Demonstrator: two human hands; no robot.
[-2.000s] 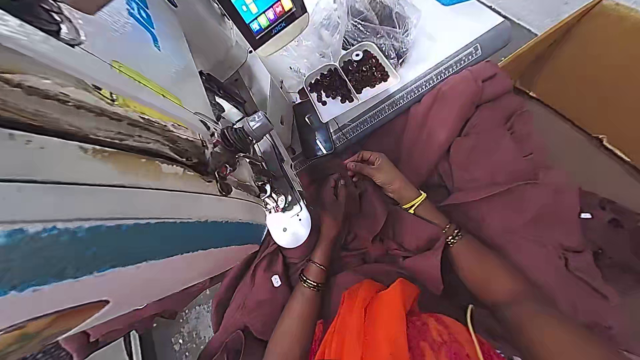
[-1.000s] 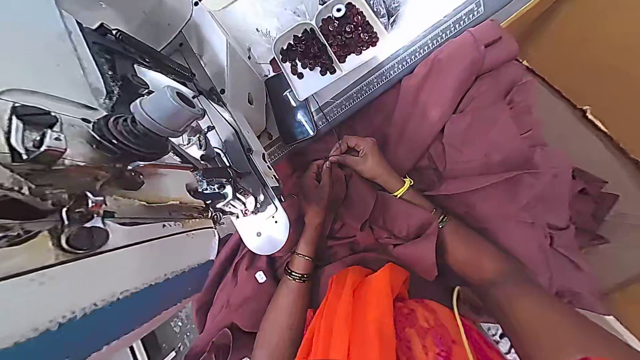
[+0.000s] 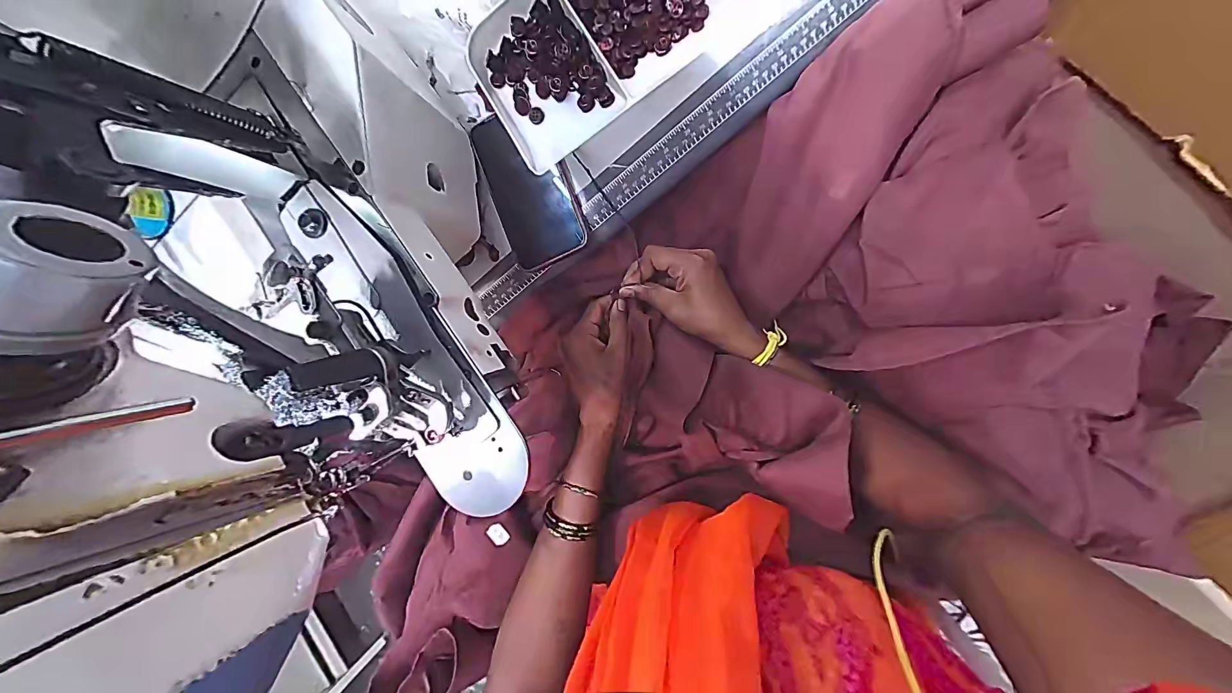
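Observation:
Maroon fabric (image 3: 962, 250) spreads over the lap and away to the right. My left hand (image 3: 594, 356) pinches a fold of it, thumb and fingertips together. My right hand (image 3: 688, 294) meets the left fingertips from the right, its thumb and index finger closed on something too small to make out. A fine dark thread seems to run upward from the right fingers. Beyond the hands, a white two-part tray (image 3: 553, 144) holds many dark red buttons (image 3: 549, 58). A dark phone-like slab (image 3: 529, 197) lies against the tray's near side.
At left stands an industrial sewing machine; its white rounded arm end (image 3: 476, 472) is close to my left wrist. A printed ruler strip (image 3: 693, 120) edges the table. A cardboard box (image 3: 1155, 77) is at upper right. A small white tag (image 3: 498, 534) lies on the cloth.
The view has moved closer to the machine and hands. Both hands stay together at the fabric; the right hand's fingers are more curled than two seconds ago.

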